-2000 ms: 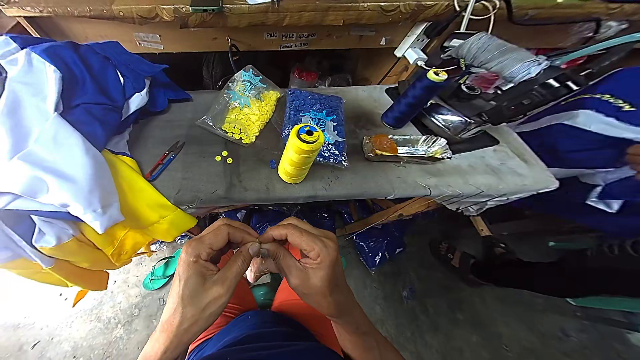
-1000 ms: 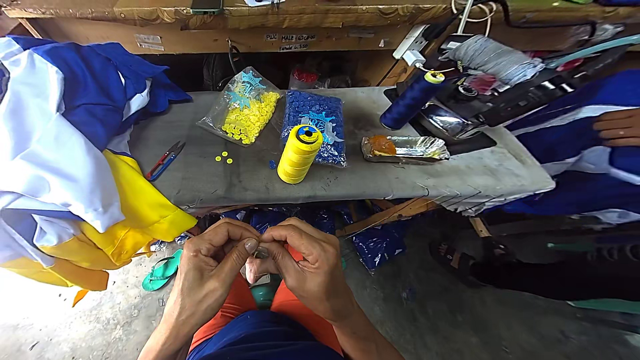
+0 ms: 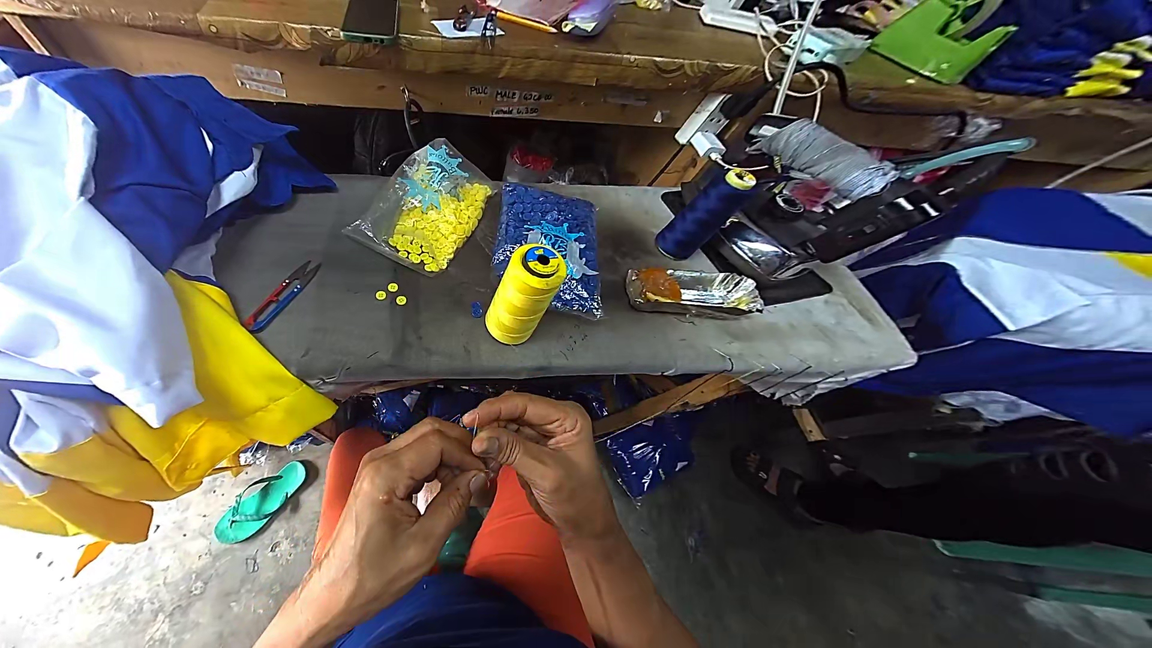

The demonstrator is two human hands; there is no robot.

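Observation:
Over my lap, in front of the padded board's near edge, my left hand point(image 3: 418, 490) and my right hand point(image 3: 540, 454) meet at the fingertips. Each pinches something small and thin; it looks like a needle or thread, mostly hidden by the fingers. Beyond them a cone of yellow thread point(image 3: 525, 295) stands upright on the grey padded board point(image 3: 405, 342). Behind it lie a bag of blue buttons point(image 3: 549, 225) and a bag of yellow buttons point(image 3: 436, 220). Several loose yellow buttons point(image 3: 391, 294) and thread snips point(image 3: 282, 295) lie to the left.
Blue, white and yellow cloth point(image 3: 108, 225) is heaped at left. A foil tray point(image 3: 693, 290), a navy thread cone point(image 3: 705, 216) and an iron point(image 3: 765, 243) are on the board's right part. At far right lies more cloth point(image 3: 1017, 297), with another person's leg point(image 3: 945, 504) below.
My right hand has risen slightly at the fingertips, and my hands have shifted from their close pinch. The other person's hand at the right edge has gone out of view.

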